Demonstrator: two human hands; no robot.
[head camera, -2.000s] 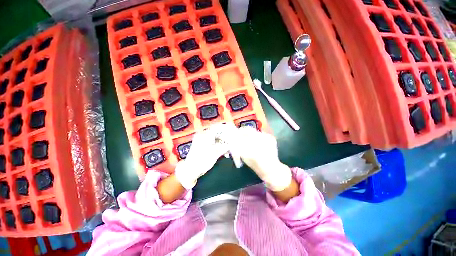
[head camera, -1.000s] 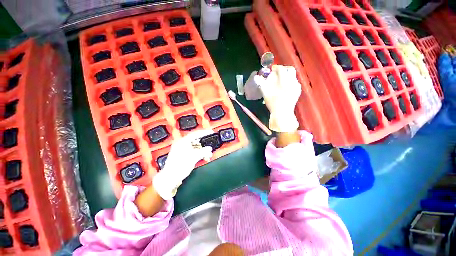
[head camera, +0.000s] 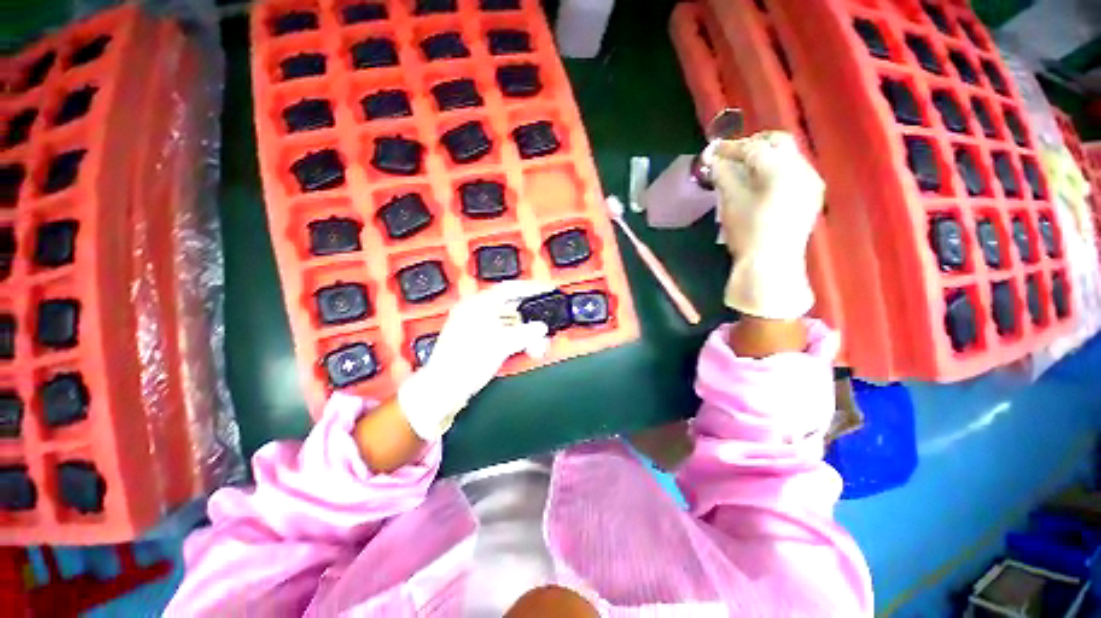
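An orange-red foam tray (head camera: 453, 332) holds rows of black modules; one pocket at its right side is empty. My gloved left hand (head camera: 473, 356) is at the tray's near edge with its fingertips on a black module (head camera: 545, 312), beside another module (head camera: 589, 309) in the near right pocket. My gloved right hand (head camera: 769, 217) is at the metal top of a whitish solvent bottle (head camera: 679, 193), which leans to the right. Its fingers are closed; whether they hold the bottle's neck or a wipe is hidden.
A pale pink brush (head camera: 658, 266) and a small clear-white piece (head camera: 639, 176) lie right of the tray. Stacked foam trays stand at left (head camera: 151, 302) and right (head camera: 845, 229). A white bottle (head camera: 584, 24) is at the far edge. A blue crate (head camera: 879, 441) is below right.
My right hand has gone from the tray to the solvent bottle, which now leans over. My left hand has stayed at the near edge, now beside a black module. The view has shifted.
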